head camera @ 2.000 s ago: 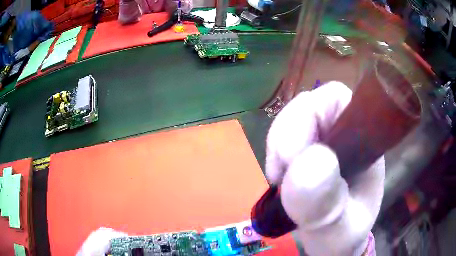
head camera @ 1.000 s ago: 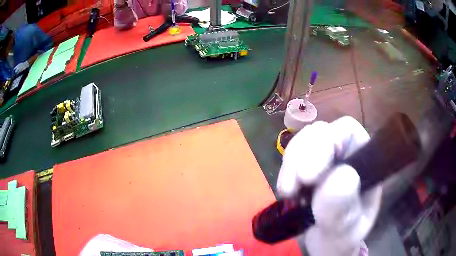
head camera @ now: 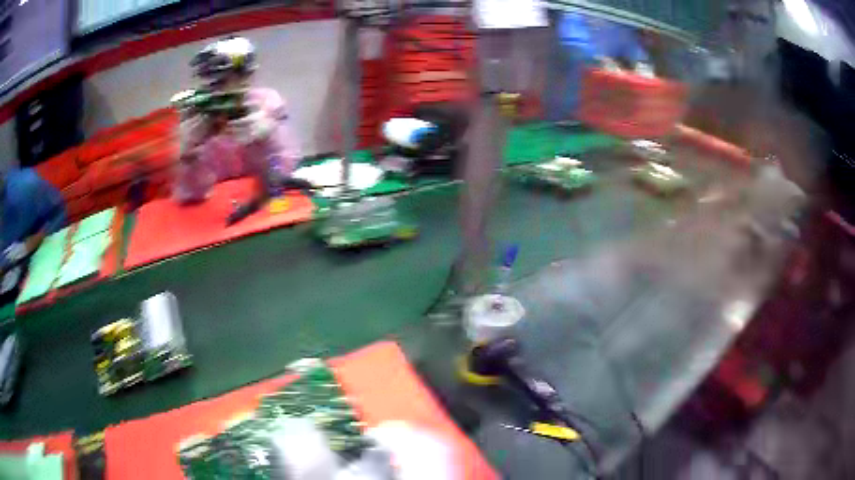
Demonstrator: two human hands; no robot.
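Note:
A green circuit board [head camera: 272, 422] is at the bottom, tilted over the orange-red mat [head camera: 398, 380], component details blurred. A blurred white glove, which I take as my right hand [head camera: 412, 454], is at the board's lower right edge and seems to grip it. A pale blurred patch lies over the board's lower middle; I cannot tell whether it is my left hand or part of the board. The dark bar is not visible in my hand.
A green conveyor [head camera: 253, 291] carries a board with a pale heatsink [head camera: 161, 323] and other boards. A white pot [head camera: 494, 316] holding a blue pen stands beside a black tool with yellow parts [head camera: 514, 364]. A metal post [head camera: 480, 187] rises behind. A pink-sleeved person [head camera: 234, 122] holds a board opposite.
The view has tilted up and blurred. The circuit board now shows more fully and is tilted. My right hand has moved down and left, without the dark bar visible; the black-and-yellow tool is uncovered.

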